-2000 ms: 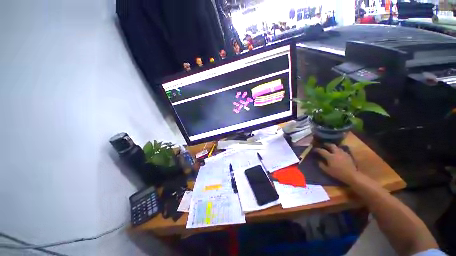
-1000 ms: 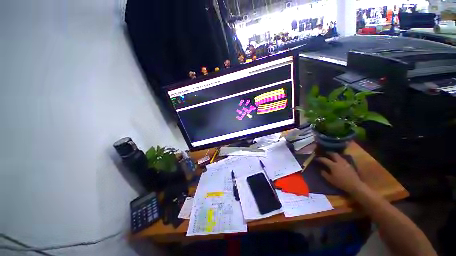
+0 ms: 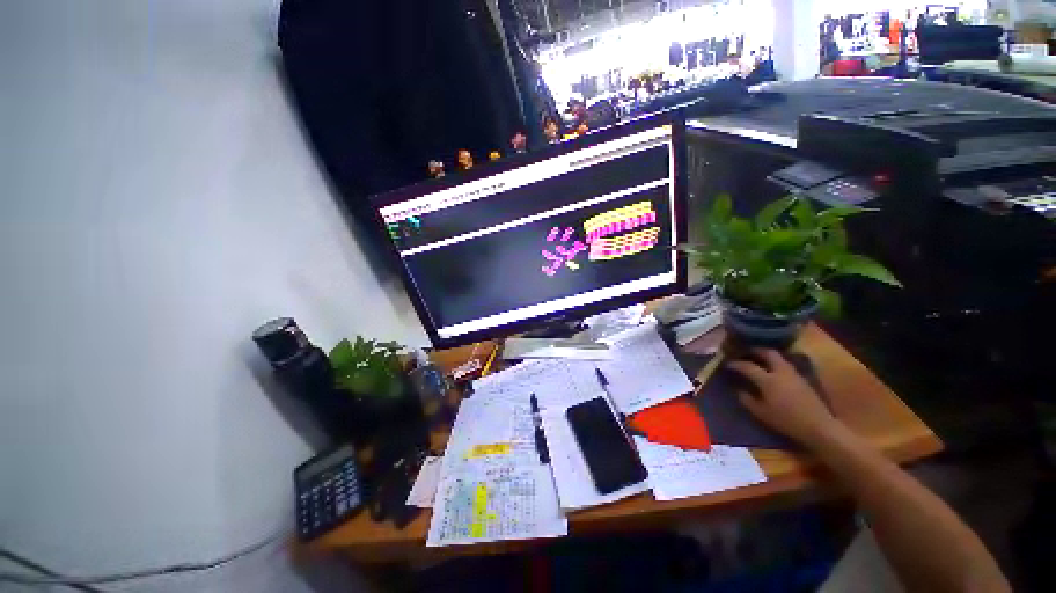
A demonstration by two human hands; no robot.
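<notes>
My right hand (image 3: 778, 392) rests palm down on a dark mouse pad (image 3: 730, 417) beside the plant pot. Its fingers are curved over the computer mouse, which is almost wholly hidden under them. The monitor (image 3: 498, 272) stands tilted in view behind the papers. Its black screen shows scattered pink shapes and a block of yellow and pink striped shapes at right. My left hand is not in view.
Order sheets (image 3: 486, 492) with yellow marks, a pen (image 3: 540, 431), a smartphone (image 3: 607, 445) and an orange-red piece (image 3: 674, 424) lie in front. A potted plant (image 3: 767, 261) stands right, a calculator (image 3: 329, 491) and black bottle (image 3: 290, 353) left.
The view has shifted slightly. The block of shapes on the screen now shows more yellow stripes than two seconds ago. My right hand stays at about the same place on the pad.
</notes>
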